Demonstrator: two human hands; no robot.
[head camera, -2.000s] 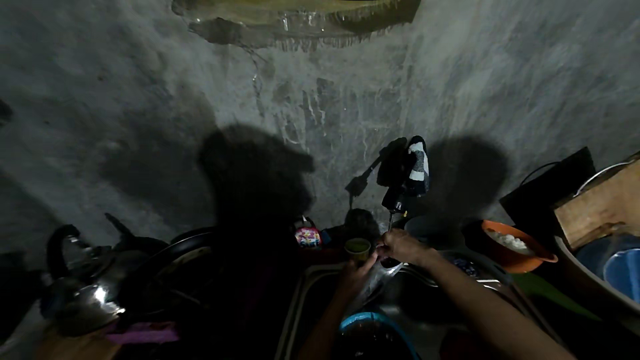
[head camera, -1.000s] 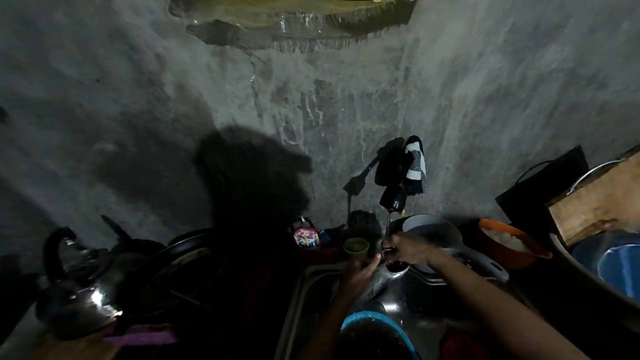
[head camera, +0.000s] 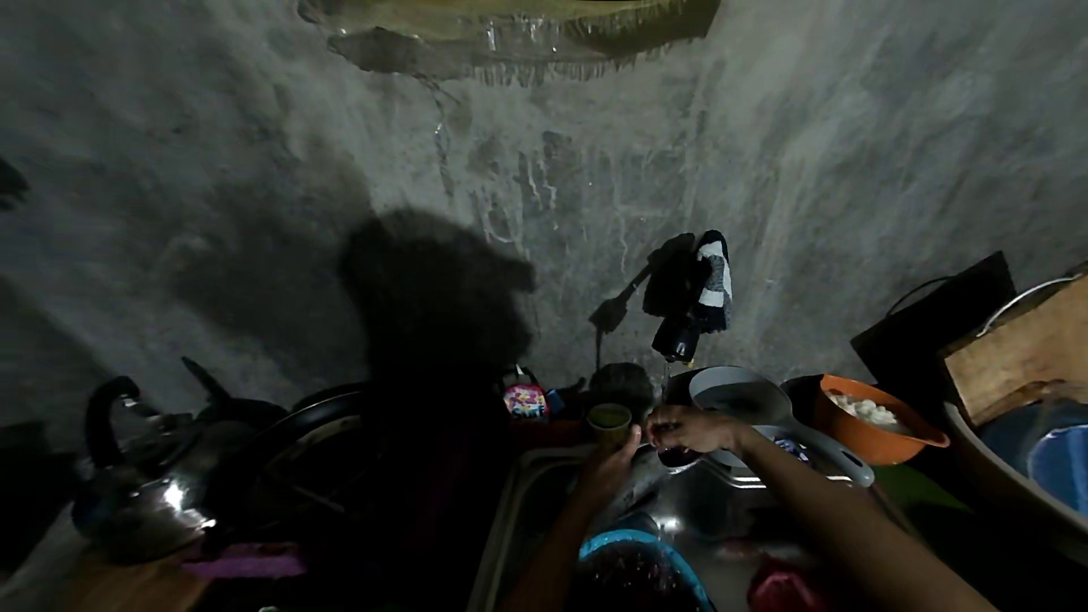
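Water runs from a dark faucet with a black-and-white cloth over it. Under the stream my right hand is closed around a small dark reddish item, perhaps a cup or bowl; its shape is unclear. My left hand is just left of it, its fingers near a small round greenish container; whether it grips anything is unclear. Below both hands a blue-rimmed basin with dark contents sits in the metal sink. A grey frying pan lies right of my right hand.
An orange bowl with white pieces stands at the right, near a wooden board and a large blue-lined tub. A metal kettle and dark pans are at the left. A colorful packet stands by the wall.
The grey pan beside my right hand shows now and one second ago, but not plainly two seconds ago. Both hands have stayed near the faucet.
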